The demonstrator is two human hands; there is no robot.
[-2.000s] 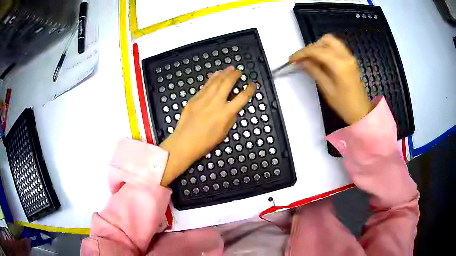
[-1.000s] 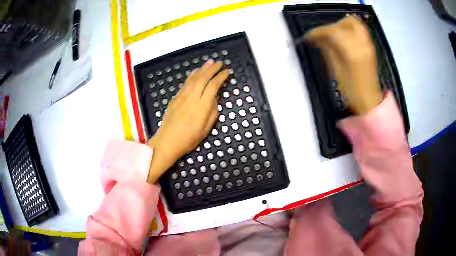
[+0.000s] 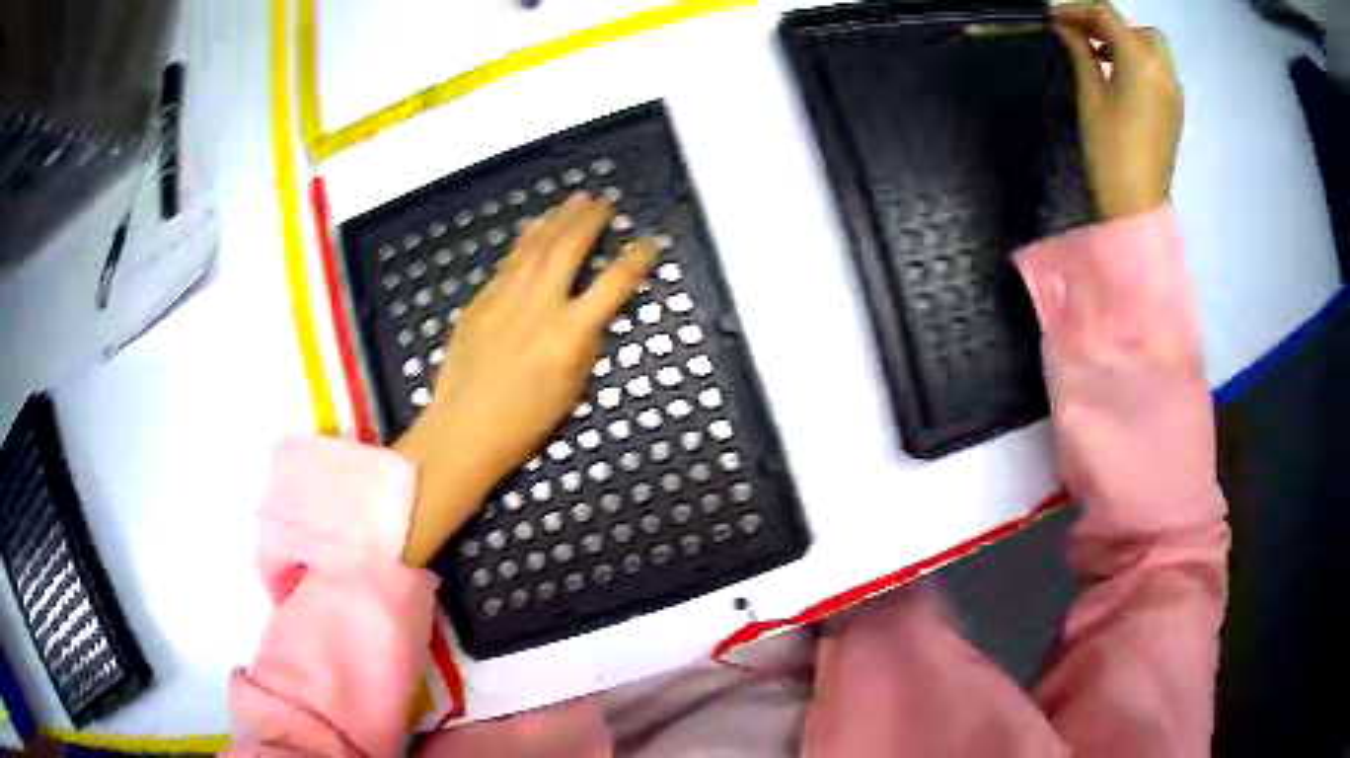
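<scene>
A black tray (image 3: pixel 652 588) with rows of round pockets lies in front of me. Silvery round parts (image 3: pixel 652 344) sit in most of its pockets; some pockets at its upper right look dark. My left hand (image 3: pixel 518 344) lies over the tray's left and middle part, fingers apart, hiding several pockets. A second black tray (image 3: pixel 903 119) lies to the right; its far edge is partly behind my right hand (image 3: pixel 1133 111). My right hand holds a thin brassy stick, like tweezers (image 3: pixel 1010 28), above that far edge. I cannot tell whether a part is at its tip.
A third black tray (image 3: pixel 131 652) with bright dots lies at the far left edge. A black marker (image 3: pixel 170 133), a thinner pen (image 3: pixel 116 245) and a white paper slip (image 3: pixel 163 289) lie upper left. A tiny dark dot (image 3: pixel 742 604) is near the front edge. Yellow, red and blue tape mark the table.
My right hand has moved from the gap between the trays to the right tray's far right corner, still with the stick. My left hand stays on the middle tray. The view has shifted right.
</scene>
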